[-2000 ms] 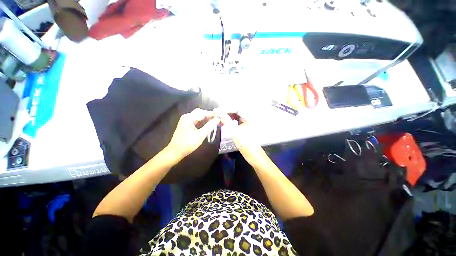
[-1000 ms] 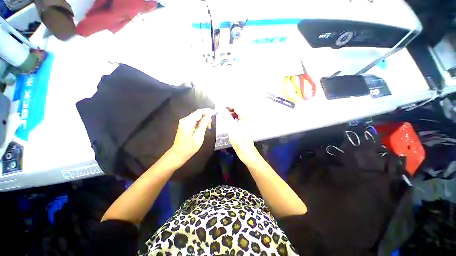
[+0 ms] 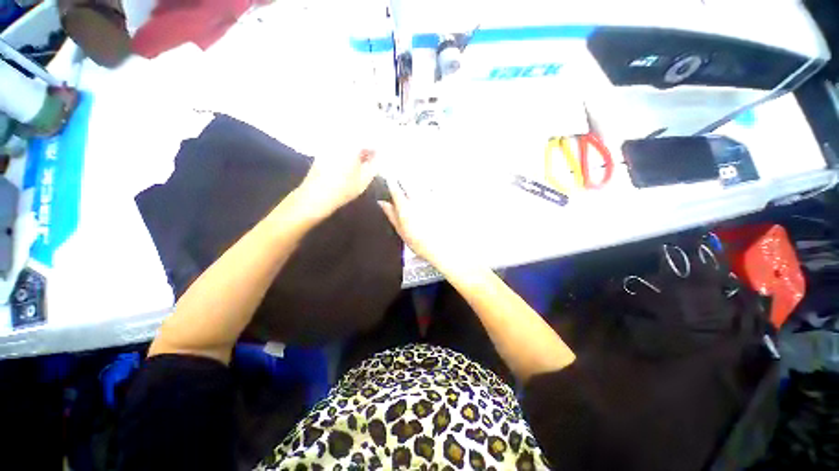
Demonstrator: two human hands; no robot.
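A black garment piece [image 3: 322, 267] lies on the white machine table left of the needle, its lower edge hanging over the front edge. My left hand [image 3: 342, 175] is on its upper right edge, close below the presser foot and needle [image 3: 405, 115]. My right hand [image 3: 405, 216] is at the same edge, just right of and below my left hand. Glare washes out the fingertips, so what they grip is hidden. The white loop does not show at the hands.
Right of the needle lie thread snips [image 3: 541, 190], scissors [image 3: 593, 161] and a flat black phone-like rectangle [image 3: 670, 161]. A black work bundle [image 3: 635, 368] with white loops hangs at the right, beside a red pouch [image 3: 768, 271]. Red cloth [image 3: 189, 28] lies at the back left.
My left hand has moved up and left, towards the presser foot, over the cloth. My right hand has shifted slightly left. The white loop earlier at my fingers no longer shows.
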